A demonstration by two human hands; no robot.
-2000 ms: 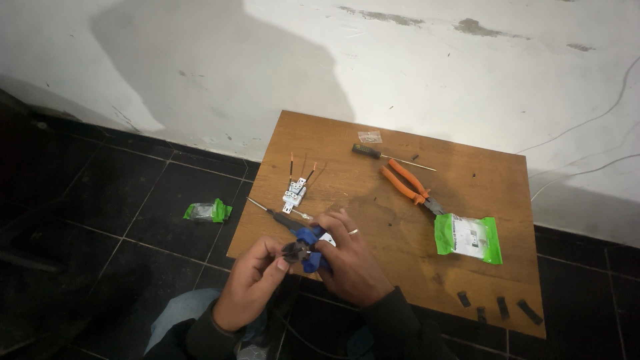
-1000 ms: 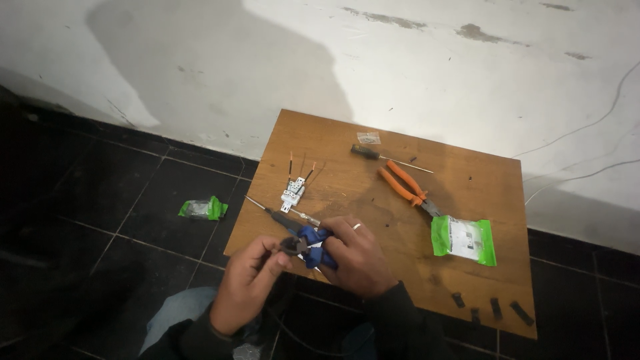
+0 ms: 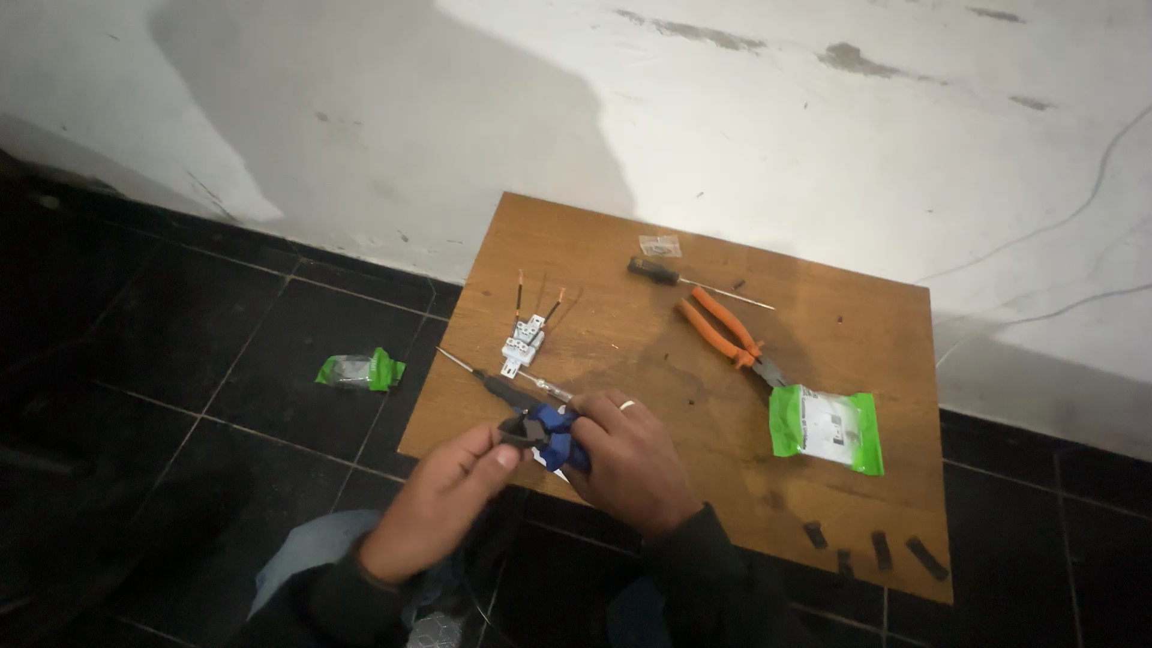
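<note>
My right hand [image 3: 634,459], with a ring on one finger, grips blue-handled pliers or cutters [image 3: 560,436] over the near left edge of the wooden table. My left hand [image 3: 441,499] pinches a small dark piece [image 3: 517,432] at the tool's jaws; its exact kind cannot be told. Just beyond the hands lies a white electrical module [image 3: 524,346] with two dark wires, copper bared at their tips. A screwdriver with a dark handle [image 3: 508,391] points up left beside the blue tool, and a slim clear-handled screwdriver [image 3: 551,388] lies near my right fingers.
Orange-handled pliers [image 3: 720,328], a dark-handled screwdriver [image 3: 655,270] and a small clear bag [image 3: 660,246] lie on the wooden table [image 3: 900,360]. A green and white packet [image 3: 826,429] sits to the right, several black strips [image 3: 880,551] nearer. Another green packet [image 3: 360,370] is on the tiled floor.
</note>
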